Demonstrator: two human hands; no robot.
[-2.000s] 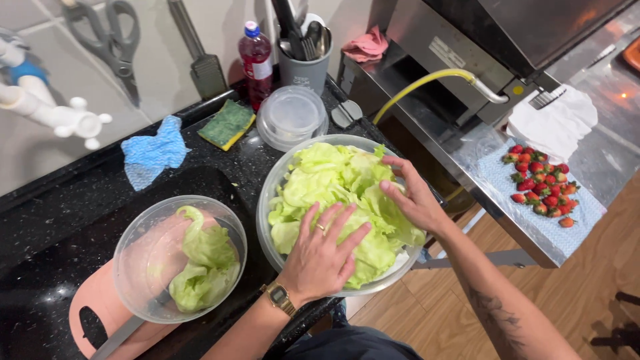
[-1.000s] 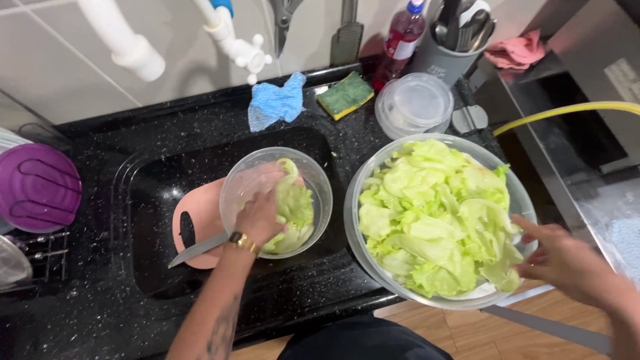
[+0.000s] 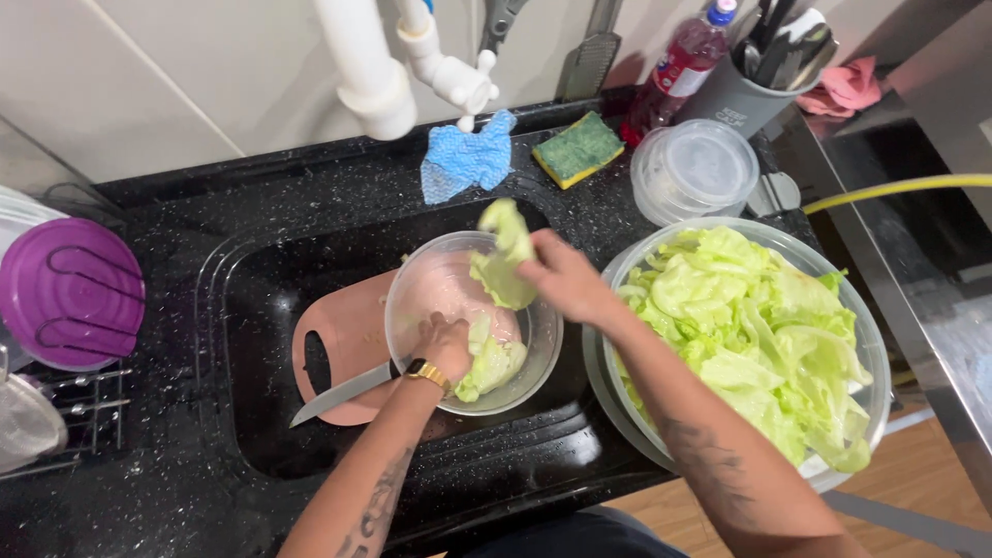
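My right hand (image 3: 562, 275) grips a torn lettuce leaf (image 3: 508, 256) above a clear plastic bowl (image 3: 545, 364). Inside that bowl my left hand (image 3: 444, 346) rests against more lettuce (image 3: 494, 363); its fingers are partly hidden, so a firm hold cannot be told. The bowl sits over a pink cutting board (image 3: 341, 325) in the black sink, and a knife (image 3: 345, 394) lies on the board with its tip past the edge. To the right, a larger clear bowl (image 3: 880, 364) is heaped with lettuce leaves (image 3: 744, 333).
Behind the sink are a white tap (image 3: 372, 85), a blue cloth (image 3: 467, 157), a sponge (image 3: 579, 149), stacked round containers (image 3: 697, 170), a bottle of red liquid (image 3: 678, 66) and a grey utensil holder (image 3: 732, 97). A purple lid (image 3: 74, 291) stands in the rack at left.
My right hand has moved from beside the large bowl to above the smaller one and now holds a leaf. My left hand stays in the smaller bowl. The view has shifted left since the first frame.
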